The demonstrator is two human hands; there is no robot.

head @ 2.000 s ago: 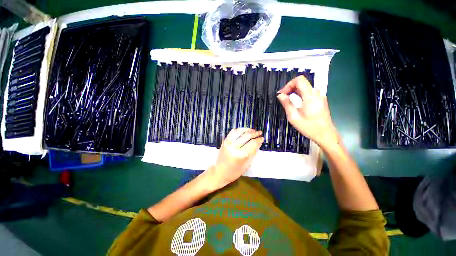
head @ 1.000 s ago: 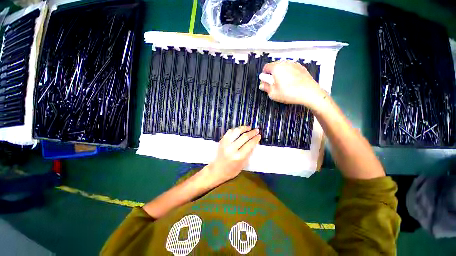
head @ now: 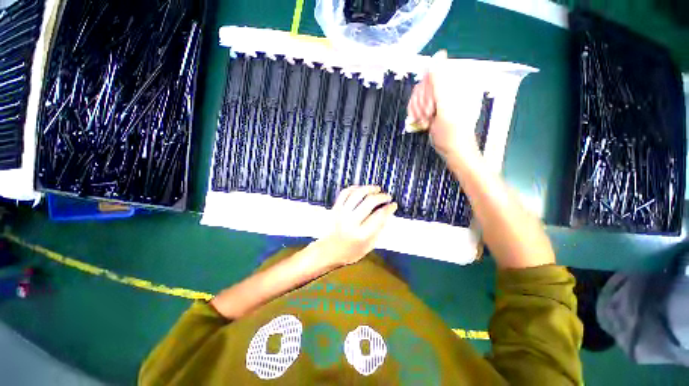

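Long black pieces [head: 291, 128] lie side by side in a row on a white liner [head: 264, 215], whose edges show around them. My left hand [head: 361, 220] rests at the near ends of the pieces, right of the row's middle, fingers bent; whether it grips one is hidden. My right hand [head: 432, 113] is over the far part of the row on the right side, blurred, with its fingers curled. Something small and pale shows at its fingertips; I cannot tell what it is. A clear plastic bag [head: 385, 34] with black parts sits behind the row.
A left tray [head: 117, 105] and a right tray [head: 627, 143] hold jumbled glossy black rods. A second lined tray [head: 11, 90] is cut off at the far left. A blue bin [head: 89, 209] shows below the left tray. A person's grey sleeve [head: 651, 313] is at the lower right.
My right hand has moved from the right side of the row, now angled more upright over the far ends. My left hand has stayed at the near ends. The view has shifted slightly.
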